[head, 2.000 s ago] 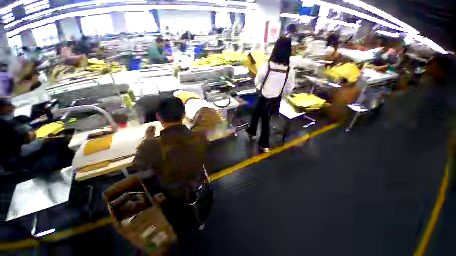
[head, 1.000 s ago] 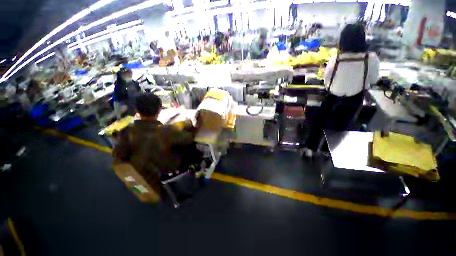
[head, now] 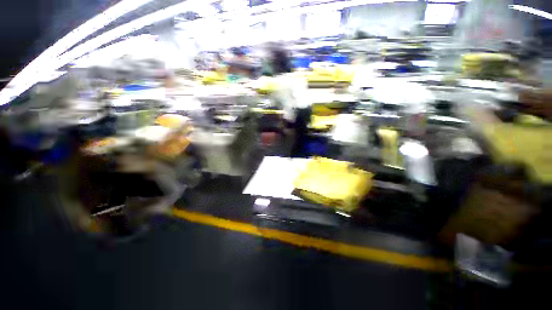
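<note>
Neither of my hands is in the picture. The view is strongly blurred. Nearest in front of me, beyond the dark floor, a small white table [head: 265,175] stands at the middle. A heap of yellow pieces [head: 335,181] lies on its right part and reaches over its edge. What exactly the pieces are is too blurred to tell.
A yellow floor line [head: 302,240] crosses in front of the table. A blurred dark shape with metal legs, perhaps a seated person, is at the left. Brown and yellow material [head: 523,145] is at the right. Blurred worktables and a standing person [head: 293,106] are behind.
The view has swung to the right. The small table and its yellow heap have shifted left in the picture, as have the seated and standing people. More material shows at the right.
</note>
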